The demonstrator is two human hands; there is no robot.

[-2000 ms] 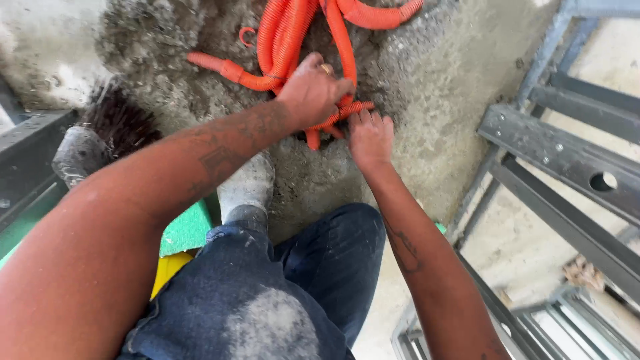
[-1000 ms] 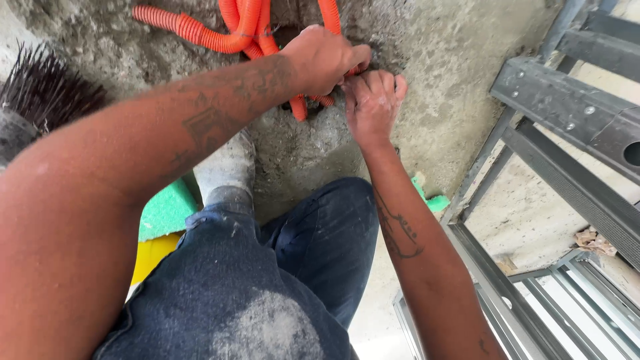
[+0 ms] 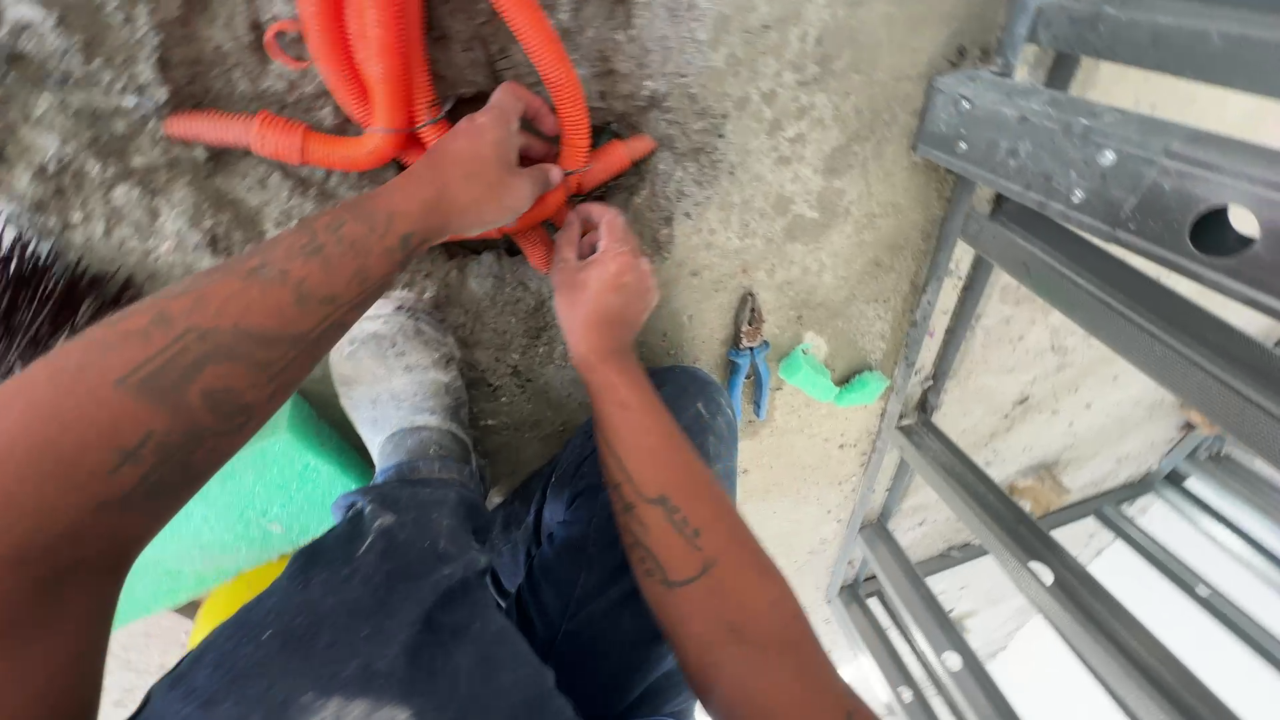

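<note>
Several orange corrugated conduits (image 3: 380, 80) come together over a dark hole in rough concrete. A thin dark tie wire (image 3: 425, 124) runs around part of the bundle. My left hand (image 3: 500, 165) lies over the conduits with bent fingers, thumb beside a spot where a thin wire crosses a curved conduit. Just below it, my right hand (image 3: 604, 285) pinches at the crossing of the conduits, its fingertips close together. What lies between the fingers is too small to tell. A pair of blue-handled combination pliers (image 3: 750, 358) rests on the floor right of my right hand.
Grey metal studs (image 3: 1100, 150) form a frame along the right side. Green foam pieces (image 3: 830, 378) lie beside the pliers. A green foam block (image 3: 250, 500) and a yellow object (image 3: 235, 597) are by my left leg. Dark brush bristles (image 3: 50, 290) show at the left edge.
My hands have drawn slightly apart at the conduit crossing, where they were close together one second ago. The pliers now show beside my right knee.
</note>
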